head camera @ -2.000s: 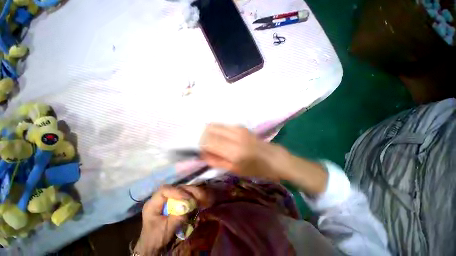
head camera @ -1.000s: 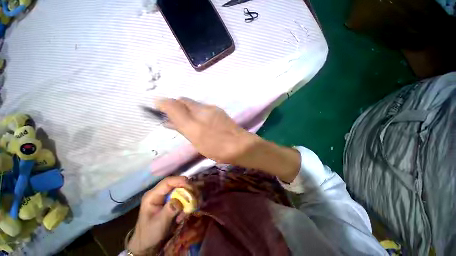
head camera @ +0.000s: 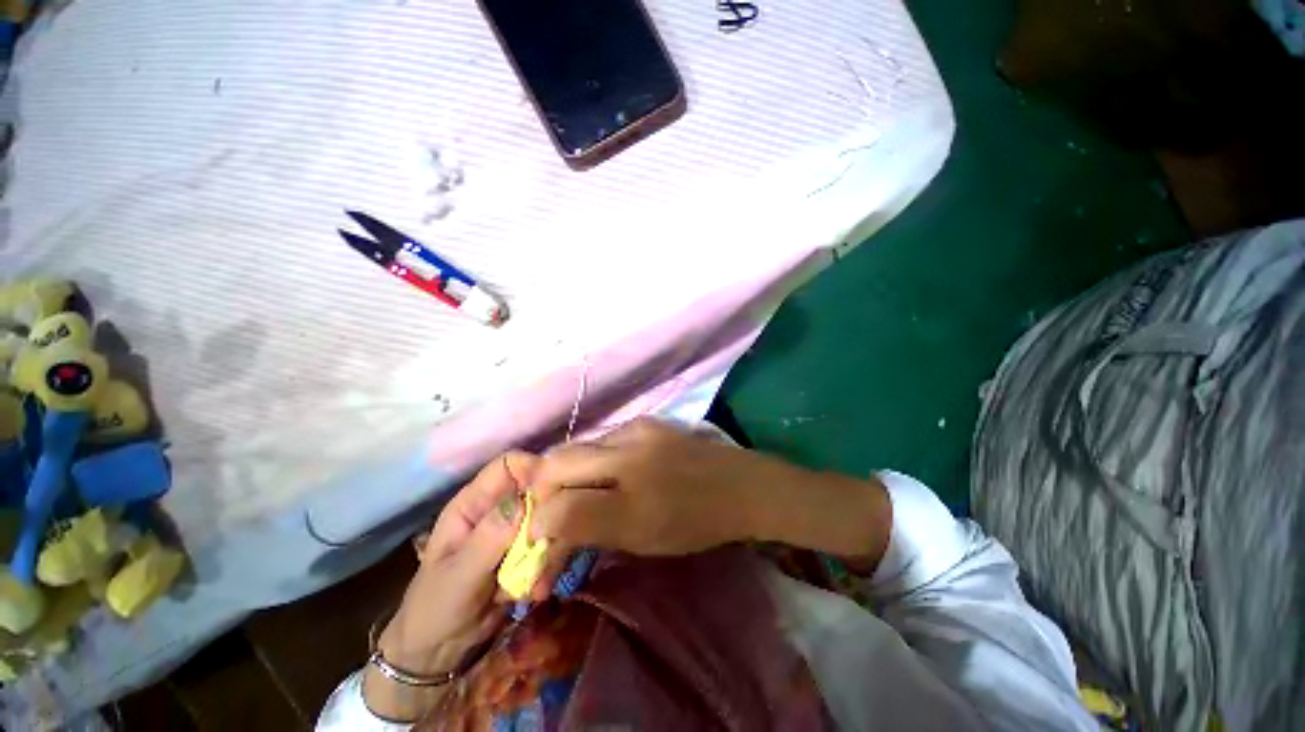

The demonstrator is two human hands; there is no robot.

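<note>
A yellow plush end (head camera: 520, 566) is held between both hands over the lap at the table edge, with a bit of blue below it. My left hand (head camera: 455, 572) grips it from the left. My right hand (head camera: 630, 493) closes its fingertips on its right side. A fine pale thread (head camera: 578, 401) runs up from the fingers over the cloth edge. A needle cannot be made out. The thread snips (head camera: 424, 269), with dark blades and red, white and blue handles, lie on the table ahead of my hands.
Blue-and-yellow plush toys (head camera: 69, 472) are piled at the left. A smartphone (head camera: 590, 72) lies at the top, beside a small dark looped piece (head camera: 736, 15). White lint (head camera: 440, 182) lies near the snips. A grey striped fabric bundle (head camera: 1109, 472) stands at the right above the green floor.
My right hand has put the snips down on the table and come back to the plush end beside my left hand. A pale thread now shows above my fingers.
</note>
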